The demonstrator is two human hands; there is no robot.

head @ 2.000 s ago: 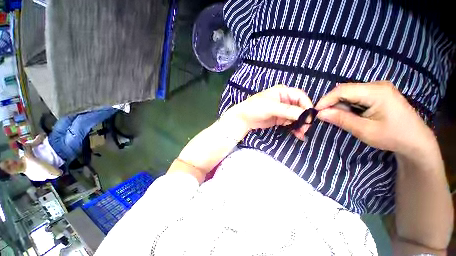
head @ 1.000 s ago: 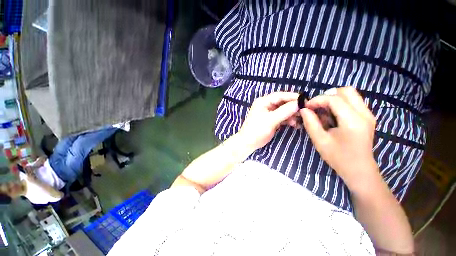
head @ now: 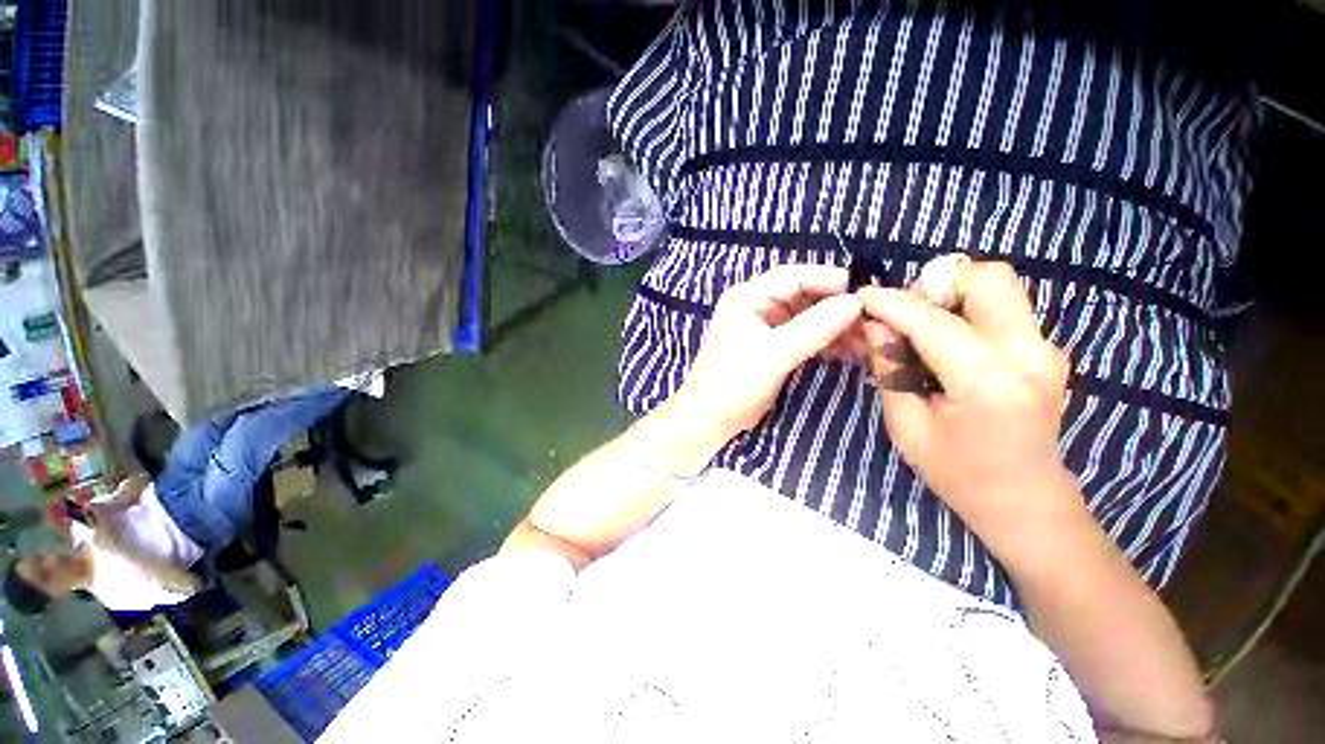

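Note:
The striped garment (head: 930, 102), navy-black with thin white stripes and dark bands, is spread over the lap. My left hand (head: 770, 342) pinches a small black strip (head: 863, 273) between thumb and finger, above the garment. My right hand (head: 966, 378) meets it, thumb and forefinger touching the strip, other fingers curled. A dark shape shows in my right palm; I cannot tell what it is. A pale spot shows at a right fingertip. No needle or thread can be made out.
A clear round bin (head: 603, 175) with scraps stands beyond the garment. A grey fabric-sided bin (head: 313, 189) with a blue edge is at the left. A blue plastic crate (head: 356, 647) lies on the green floor. A seated person (head: 146, 545) is at the far left.
My right hand has come in from the right and turned closer to my left hand, its fingers more curled. The black strip now stands less visible between the fingertips. The view has shifted slightly.

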